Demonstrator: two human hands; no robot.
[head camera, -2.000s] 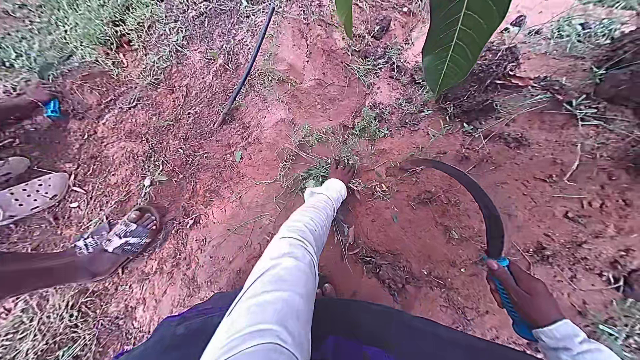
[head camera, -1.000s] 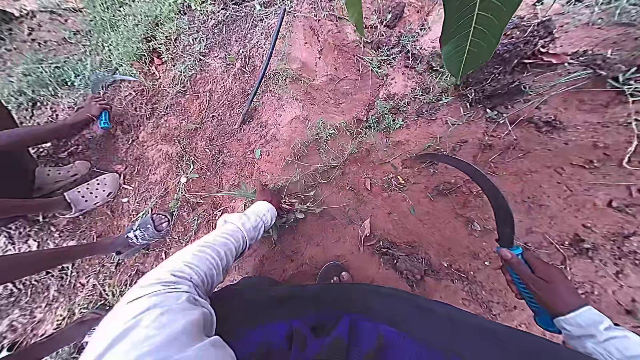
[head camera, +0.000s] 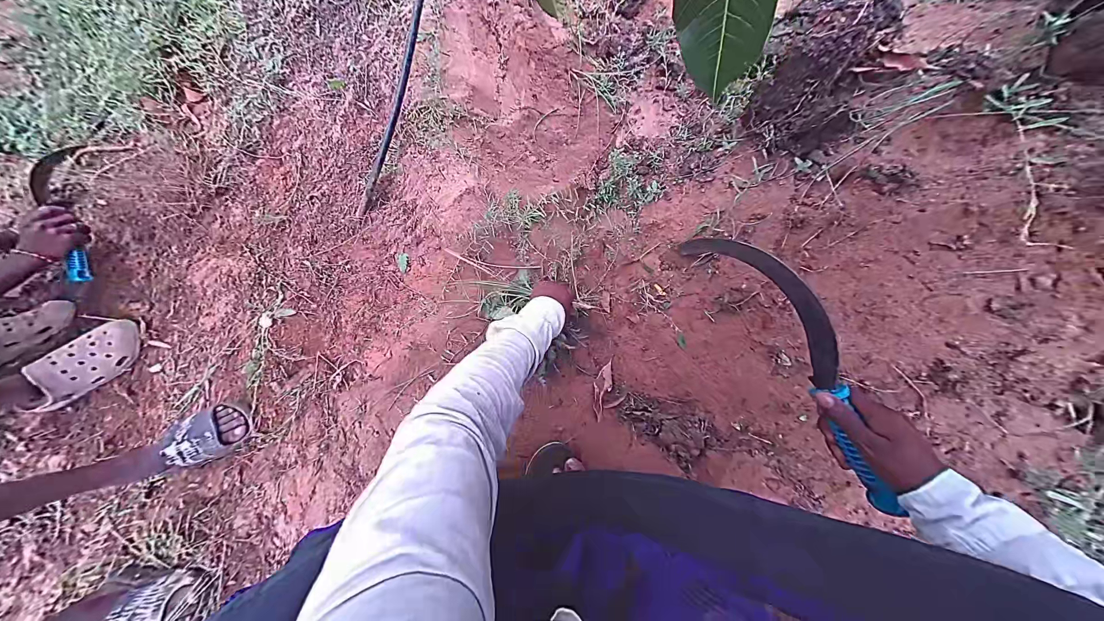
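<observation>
My right hand (head camera: 888, 444) grips the blue handle of a sickle (head camera: 806, 310), whose dark curved blade is raised over the red soil with its tip pointing left. My left hand (head camera: 554, 295), at the end of a long white sleeve, reaches down to the ground at the middle of the view. Green weeds (head camera: 509, 297) and thin stems lie around and beside it. Its fingers are mostly hidden, so whether they are closed on the weeds cannot be told. More low weeds (head camera: 625, 183) grow just above it.
At the left, another person's hand (head camera: 52, 233) holds a second blue-handled sickle. Clog-covered feet (head camera: 86, 366) and a sandaled foot (head camera: 207, 435) stand near. A black hose (head camera: 397, 108) lies on the soil at the upper left; a large green leaf (head camera: 723, 43) hangs at the top.
My left hand was lower and further left a second ago and is now up by the weeds at the middle. My right hand keeps hold of the sickle.
</observation>
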